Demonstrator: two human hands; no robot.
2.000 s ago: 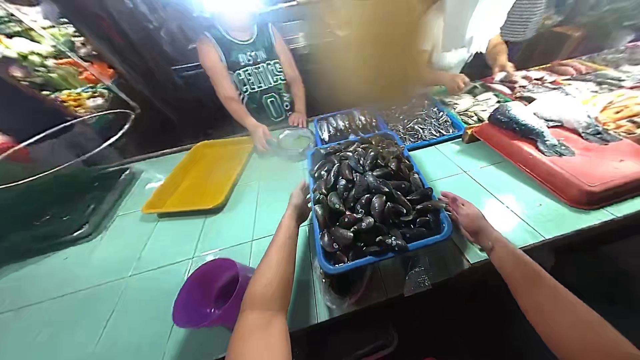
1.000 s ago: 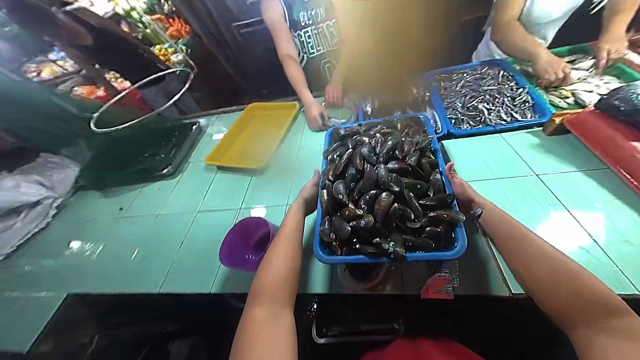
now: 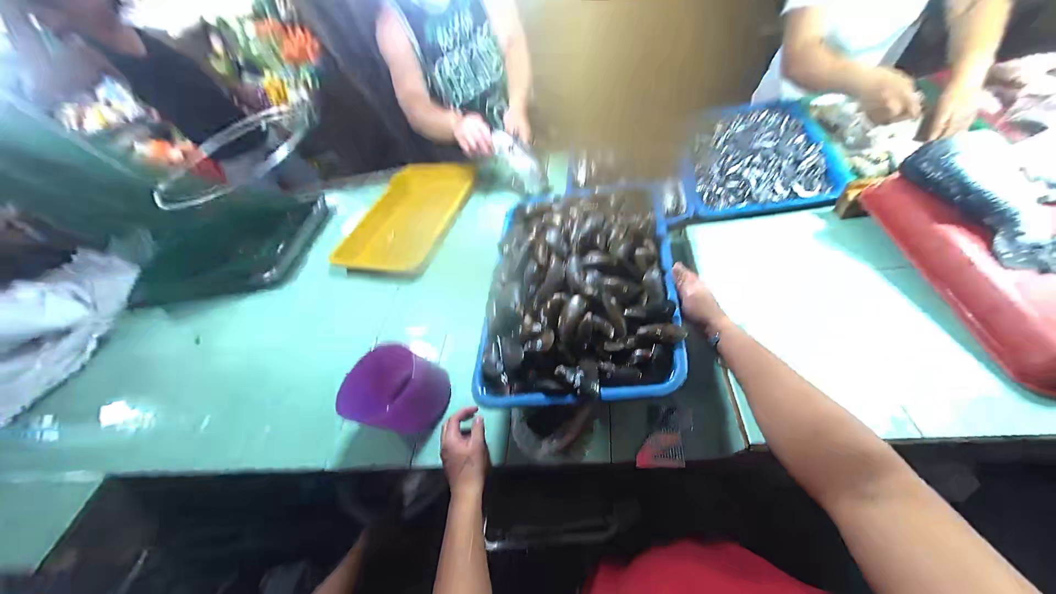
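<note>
Dark mussels (image 3: 590, 289) fill a blue plastic basket (image 3: 577, 399) on the green tiled counter. My right hand (image 3: 698, 299) rests against the basket's right side, with the thumb up by the rim; whether it grips is not plain. Below the basket's near left corner is my left hand (image 3: 464, 445), its fingers slightly curled and apart, holding nothing. It is near a purple plastic container (image 3: 394, 389). A clear plastic bag (image 3: 554, 431) shows partly beneath the basket's near edge.
A yellow tray (image 3: 404, 219) lies at the back left, a dark green tray (image 3: 235, 247) beyond it. Small fish fill another blue tray (image 3: 763, 161) at the back right, beside a red board (image 3: 961, 272) bearing large fish. Co-workers' hands (image 3: 487, 132) are across the counter.
My left hand has come off the basket's left side and moved down toward the counter's near edge. My right hand remains at the basket's right side.
</note>
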